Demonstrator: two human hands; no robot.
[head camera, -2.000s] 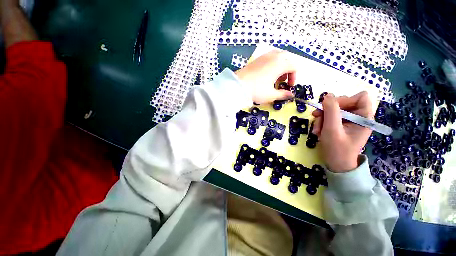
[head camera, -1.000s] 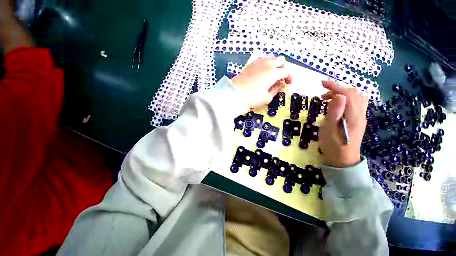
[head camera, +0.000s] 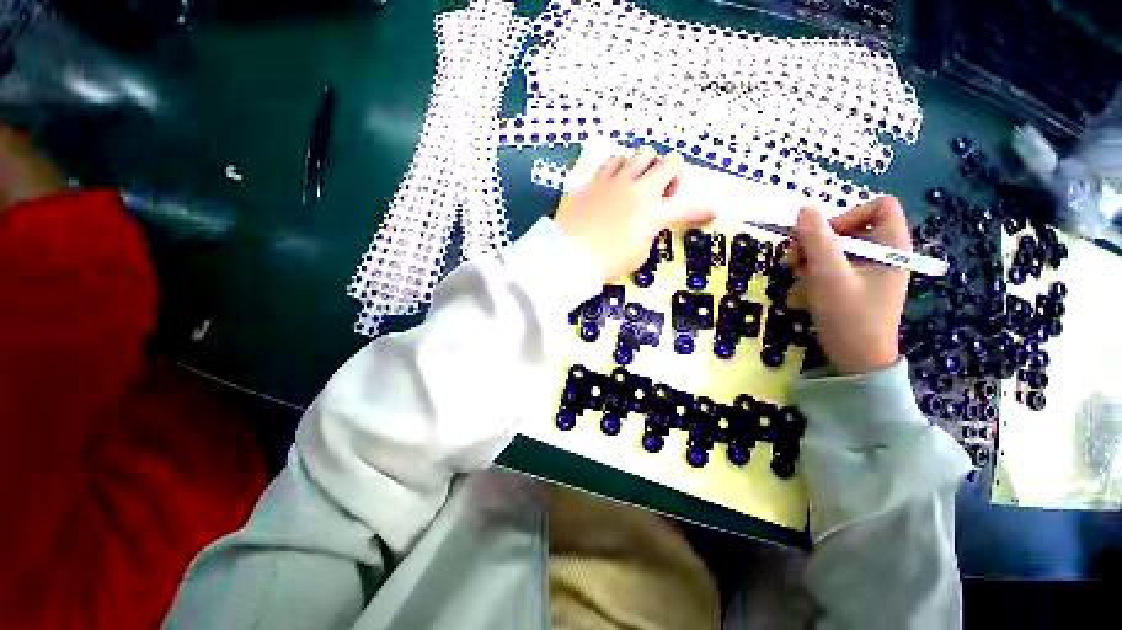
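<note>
My right hand holds silver-white tweezers, their tip pointing left over the upper part of the work sheet. My left hand rests at the sheet's upper left, fingers bent; whether something is under its fingertips cannot be seen. Black housings stand in three rows on the pale yellow sheet, the top row just below my left fingers and partly hidden by my right hand. White die-cut strips full of round holes lie beyond the sheet, and others cross at its left.
Loose round black parts are heaped at right, beside a second pale sheet holding more. Spare dark tweezers lie at left on the green tabletop. A person's red sleeve is at far left. Dark trays are at upper right.
The tweezers, tucked back in my right hand a second ago, now point left across the sheet. My left hand has left the housing it was touching two seconds ago. The view has shifted slightly.
</note>
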